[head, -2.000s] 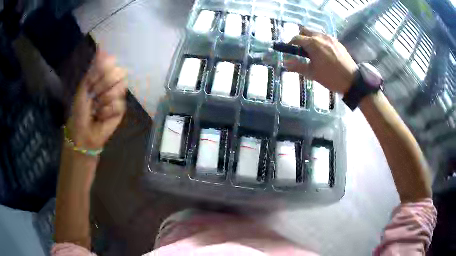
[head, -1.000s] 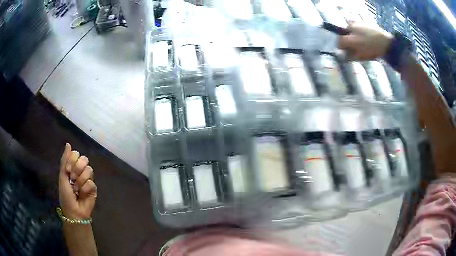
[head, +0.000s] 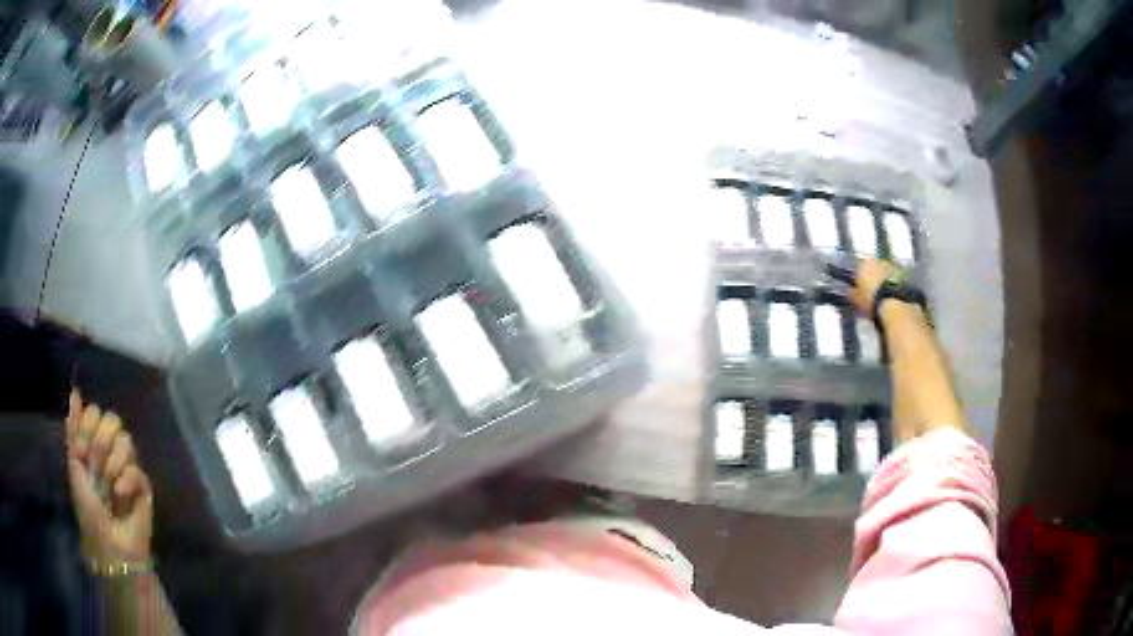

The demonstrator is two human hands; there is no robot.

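A clear blister tray (head: pixel 727 375) lies on the pale table at the right, with white modules (head: pixel 783 331) in its pockets. My right hand (head: pixel 877 283), with a dark watch, is over this tray and holds a thin dark pen-like tool (head: pixel 841 272). A larger-looking tray stack (head: pixel 410 255) with white modules in three rows stands at the left, nearer the camera and tilted in view. My left hand (head: pixel 109 478), with a beaded bracelet, is at the far left, off the table, its fingers curled. Whether it holds something small cannot be told.
The pale table (head: pixel 671 124) has a curved-looking edge at the right. A small whitish ring-like thing (head: pixel 941 162) lies near that edge. Blurred clutter is at the back left. A red object (head: pixel 1054 565) is low at the right, beyond the table.
The view has swung right, so the tray stack now shows at the left and a separate tray at the right. My right hand has moved from the stack to that tray, still holding the tool.
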